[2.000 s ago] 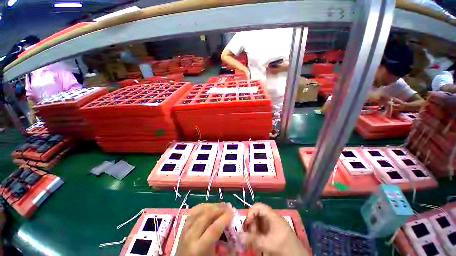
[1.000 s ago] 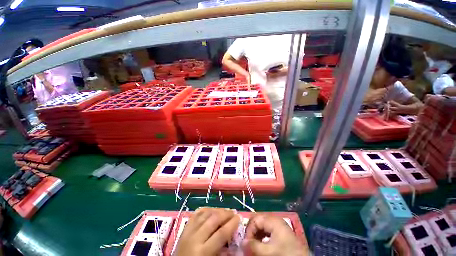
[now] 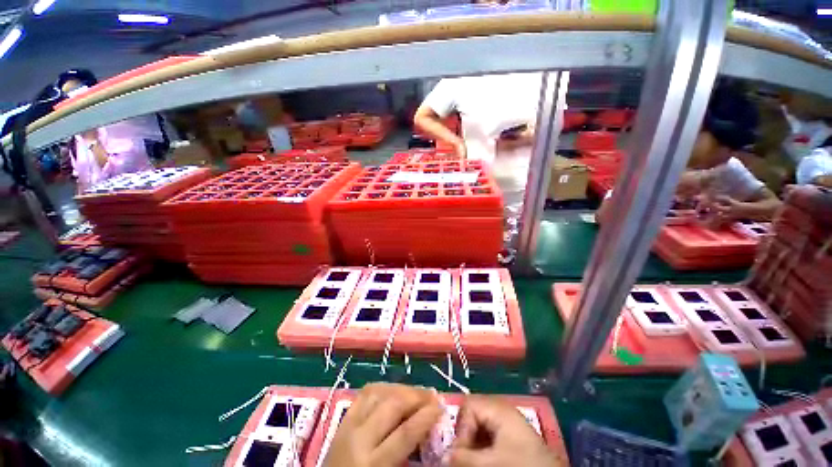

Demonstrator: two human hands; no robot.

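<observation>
My left hand (image 3: 385, 427) and my right hand (image 3: 500, 434) are close together at the bottom centre, above the near foam tray (image 3: 538, 402). Between my fingertips is a small pale pinkish-white piece (image 3: 442, 432); my fingers hide much of it and its exact form is unclear. Both hands grip it. White device units with dark screens (image 3: 285, 415) lie in the near tray, partly covered by my hands. White cords (image 3: 239, 405) stick out over its left edge.
A tray of units (image 3: 401, 345) lies ahead, another (image 3: 604, 358) at right behind a metal post (image 3: 629, 196). Red tray stacks (image 3: 415, 228) stand behind. A blue parts tray (image 3: 624, 449) and small carton (image 3: 712, 401) are right. Grey bags (image 3: 226, 313) lie left. People are beyond.
The view has shifted slightly, so the scene sits a little lower and further right. My hands remain together around the small piece, with the fingers slightly changed.
</observation>
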